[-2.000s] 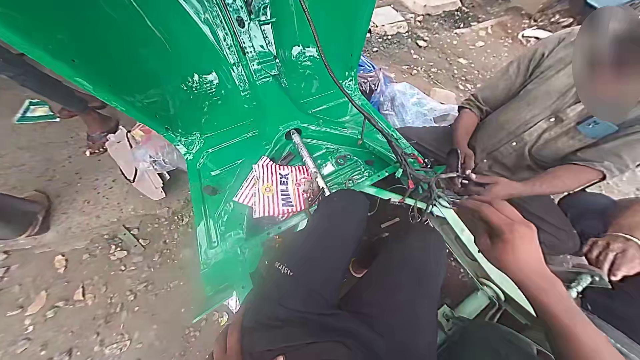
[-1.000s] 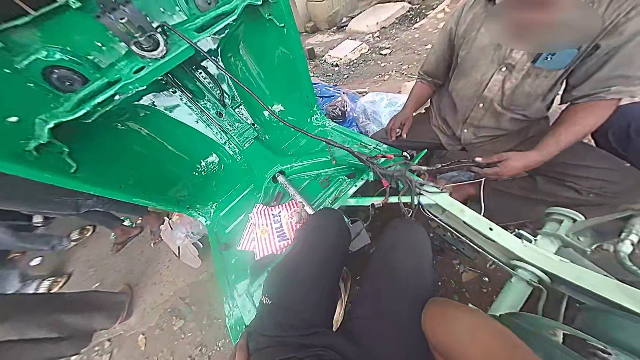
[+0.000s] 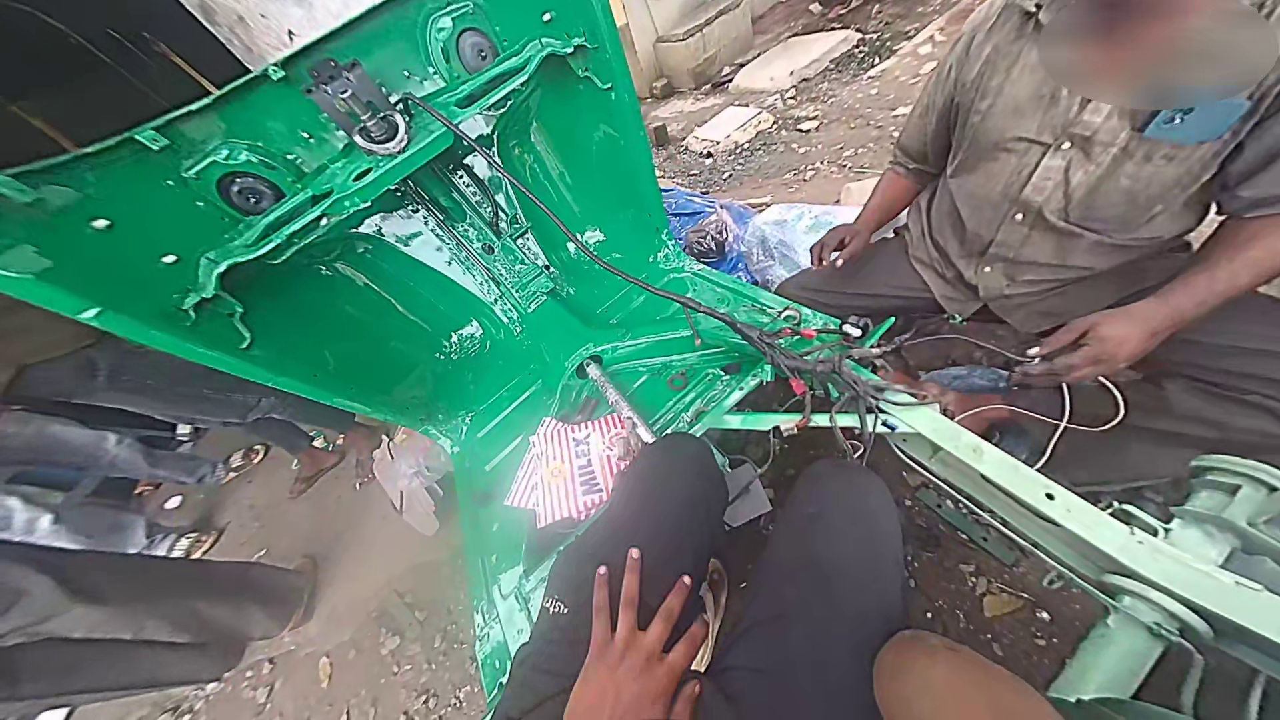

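My left hand (image 3: 635, 650) rests palm down on my left thigh, fingers spread, with nothing in it. My right hand is out of view; a rounded patch of bare skin, perhaps my bent arm, shows at the bottom edge. Beyond my knees, a bundle of dark wires (image 3: 800, 365) with red connectors lies over the junction of a green painted metal body panel (image 3: 400, 330) and a pale green frame rail (image 3: 1060, 500). A black cable (image 3: 560, 225) runs from the bundle up to a fitting on the panel. A metal rod (image 3: 618, 400) sticks out of the panel beside a red-and-white striped packet (image 3: 572, 470).
A co-worker (image 3: 1050, 190) sits opposite, one hand near a looped white wire (image 3: 1065, 420). Blue and clear plastic bags (image 3: 740, 235) lie behind the panel. Other people's legs (image 3: 130, 590) are at left on the dirt ground. Pale green cylindrical frame parts (image 3: 1130, 640) stand at lower right.
My right hand, at the wires two seconds ago, has left the view. My left hand has come onto my thigh. The co-worker's hands have moved apart. The view has shifted.
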